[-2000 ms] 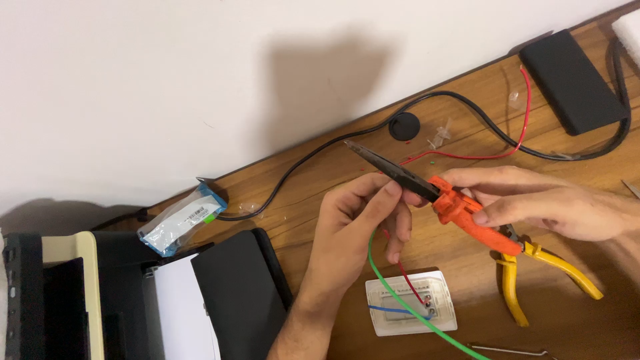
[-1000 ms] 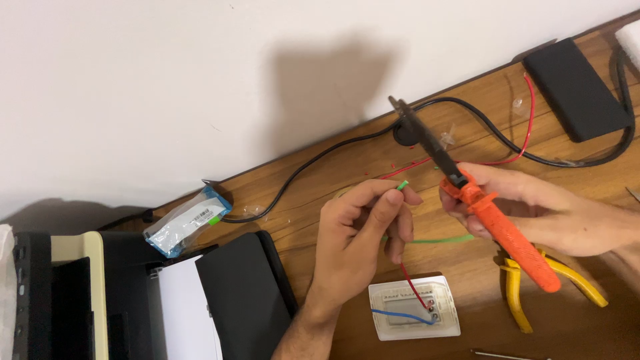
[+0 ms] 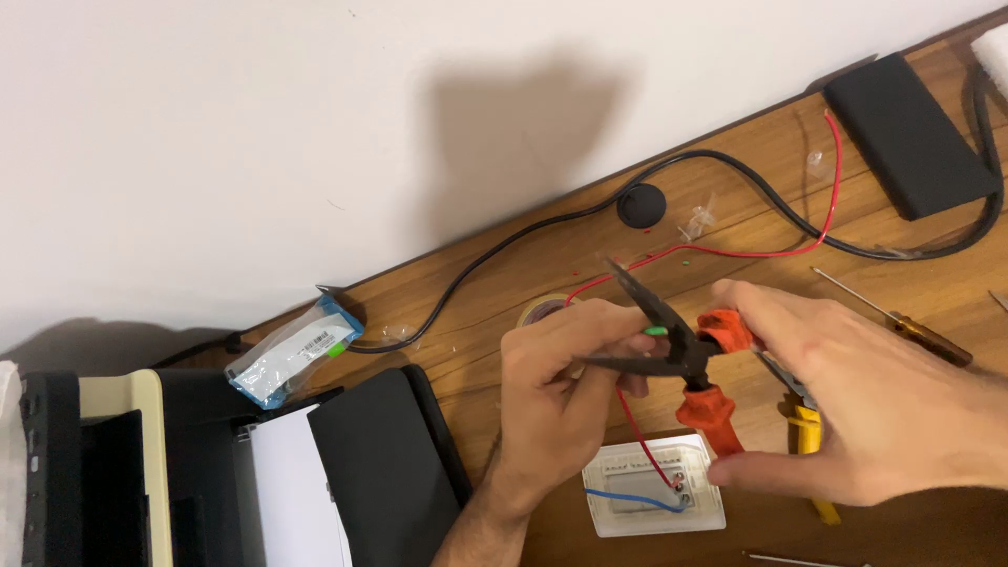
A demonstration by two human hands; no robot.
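Note:
My left hand [image 3: 563, 394] pinches a green wire [image 3: 655, 331], whose tip shows between the spread jaws of the long-nose pliers [image 3: 683, 358]. My right hand [image 3: 858, 394] holds those pliers by their orange handles, which stand wide apart. Below the hands lies a white socket plate [image 3: 709, 504], back side up, with a red wire [image 3: 646, 441] and a blue wire [image 3: 630, 497] at its terminals. Partly behind my right hand are yellow-handled pliers [image 3: 809, 441]. Most of the green wire is hidden.
A black cable [image 3: 504, 252] and a long red wire [image 3: 740, 253] cross the wooden desk. A roll of tape [image 3: 543, 309] sits behind my left hand. A screwdriver [image 3: 929, 339], a black flat box [image 3: 909, 138], a plastic packet [image 3: 295, 350] and a printer [image 3: 150, 472] surround the work.
The long-nose pliers have opened wide, and their jaws have come down and left around the green wire's tip. My left hand still pinches the wire.

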